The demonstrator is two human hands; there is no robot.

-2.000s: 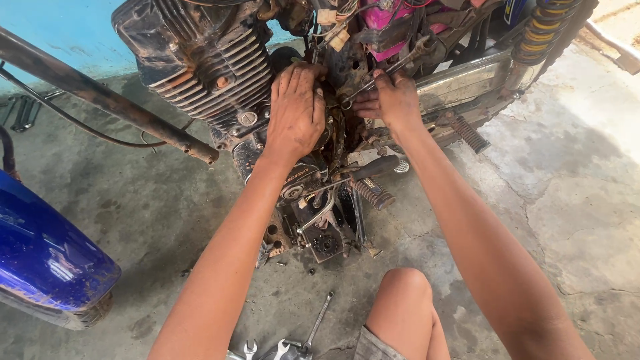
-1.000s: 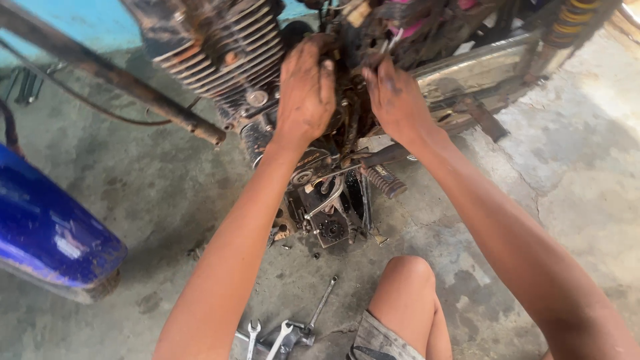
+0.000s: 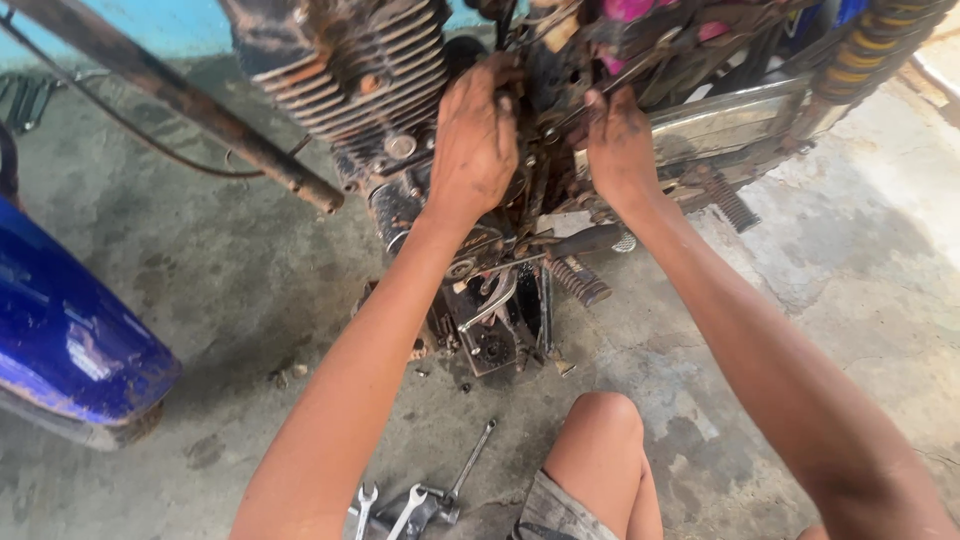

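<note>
My left hand [image 3: 478,142] reaches in beside the finned engine cylinder [image 3: 360,75] of a motorcycle, its fingertips hidden among dark parts behind the engine. Just right of it, my right hand [image 3: 619,142] is closed on a metal wrench [image 3: 645,60] that slants up to the right, one end near the engine's rear. Below both hands sits the engine side cover [image 3: 476,244]. A screwdriver with a dark handle [image 3: 589,240] rests across the lower engine, above a ribbed footrest [image 3: 579,281].
Several wrenches [image 3: 407,514] lie on the concrete floor near my knee. Under the engine stands a box of greasy parts [image 3: 487,349]. A rusty tube [image 3: 247,146] juts in at upper left, above a blue fender [image 3: 67,322]. A coil spring [image 3: 862,45] is at upper right.
The wrench at my right hand has shifted its angle. My left hand stays at the back of the engine. The view has moved a little.
</note>
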